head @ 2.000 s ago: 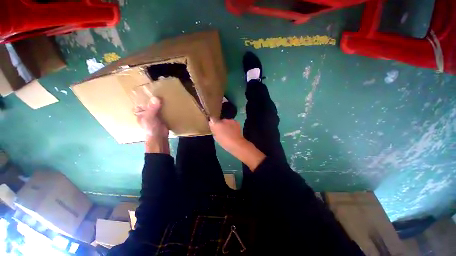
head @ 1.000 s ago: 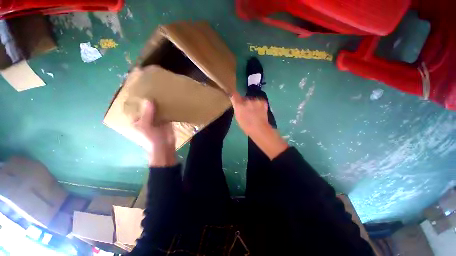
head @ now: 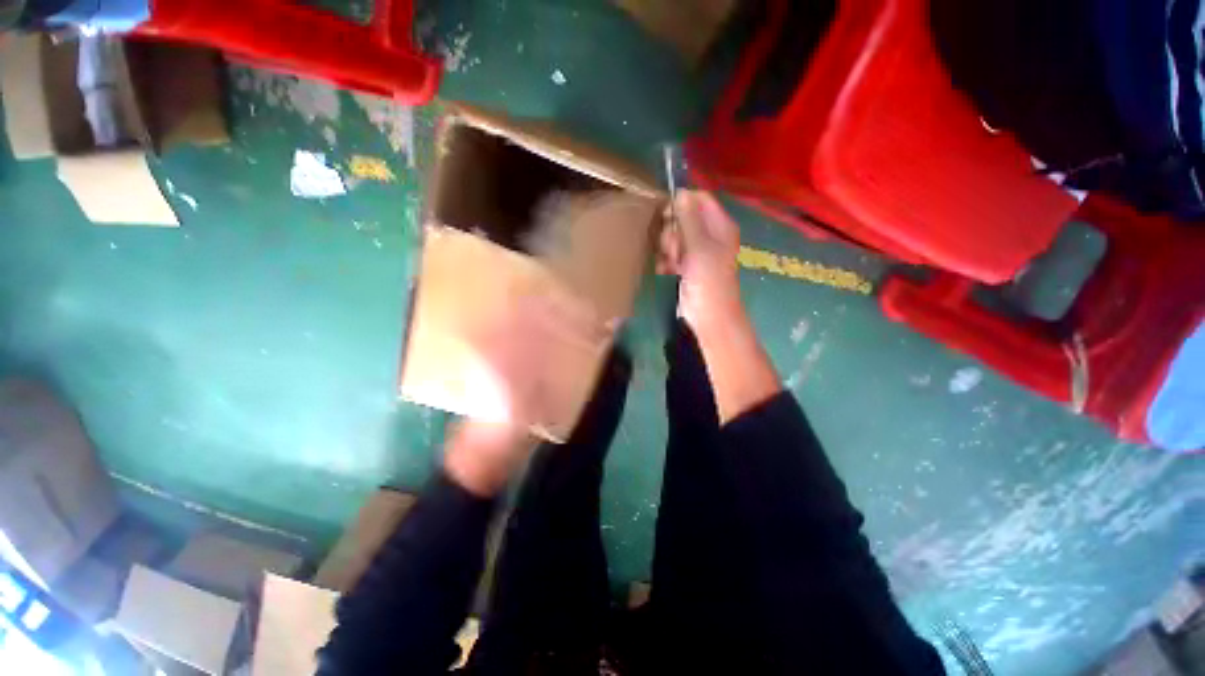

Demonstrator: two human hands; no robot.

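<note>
A brown cardboard carton [head: 449,324] is held above the floor in front of my legs, its dark opening facing up at the back. My left hand [head: 509,383] is blurred and lies on the carton's near flap side; its fingers are hard to make out. My right hand [head: 700,251] is at the carton's right corner, closed around a thin utility knife [head: 673,168] whose tip points away from me, beside the carton's edge.
Red plastic stools [head: 912,145] stand at the upper right, with a seated person's dark clothing [head: 1097,93] beside them. Another red stool [head: 317,46] is at the upper left, near an open carton [head: 119,192]. More cartons [head: 179,621] lie at the lower left.
The carton has turned more upright and its opening has widened. My right hand has moved up and right, and the knife now shows clear of the carton. More of the stools shows.
</note>
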